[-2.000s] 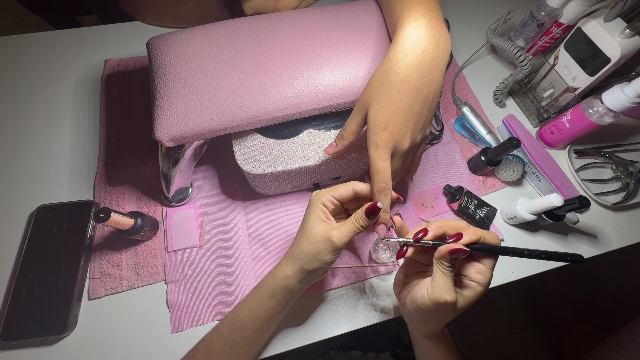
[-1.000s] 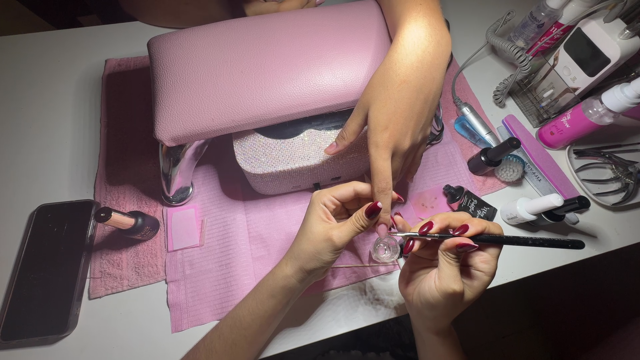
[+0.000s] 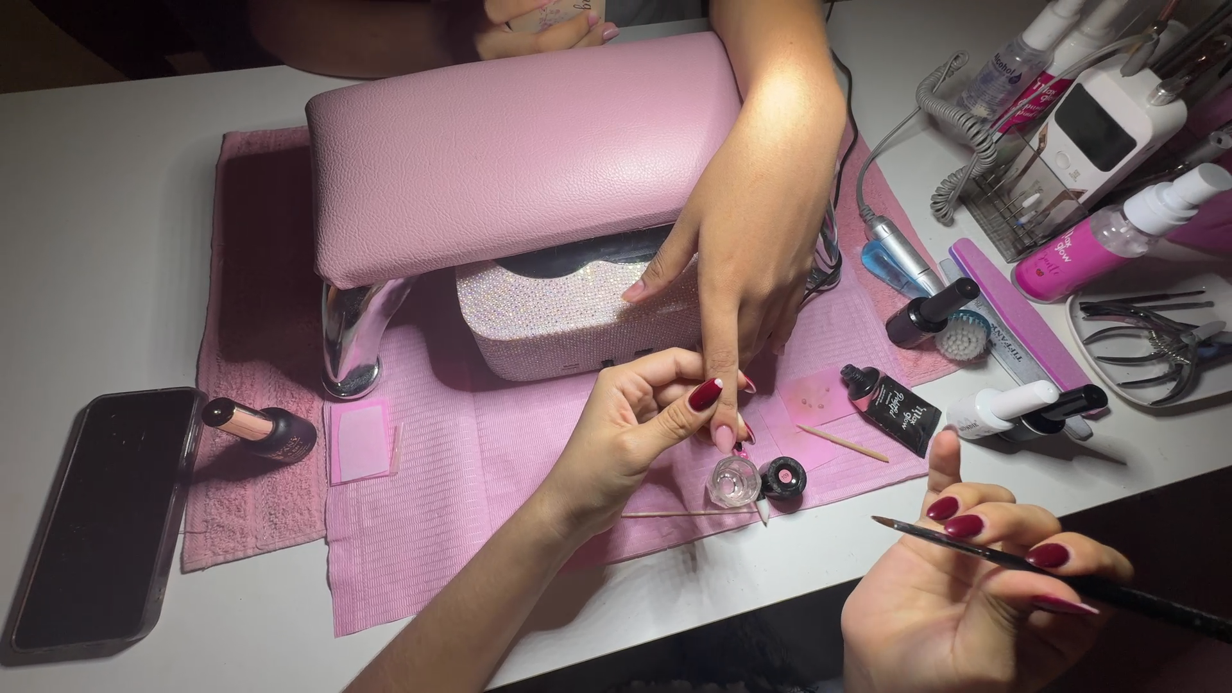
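Observation:
My left hand (image 3: 626,433) grips a finger of another person's hand (image 3: 765,202), which reaches down over a pink padded armrest (image 3: 520,144). That finger points at a small clear glass dish (image 3: 734,481), beside a round black-capped pot (image 3: 783,477). To the right, over the table's front edge, my right hand (image 3: 982,587) holds a thin black-handled brush (image 3: 1020,563), its tip pointing left and away from the held finger. Under the armrest sits a sparkly nail lamp (image 3: 577,322). A black tube (image 3: 895,409) and a wooden stick (image 3: 844,443) lie right of the dish.
A phone (image 3: 106,520) and a nail polish bottle (image 3: 260,430) lie left. At right are more polish bottles (image 3: 931,313), a nail file (image 3: 1020,318), a corded drill handpiece (image 3: 905,255), a pink spray bottle (image 3: 1107,241) and a tray of metal tools (image 3: 1155,380). Pink towels (image 3: 404,568) cover the middle.
My right hand has drawn the brush away from the held finger, to the right and toward the front edge, and turned palm up. The wooden stick and black-capped pot now show. My left hand stays on the finger.

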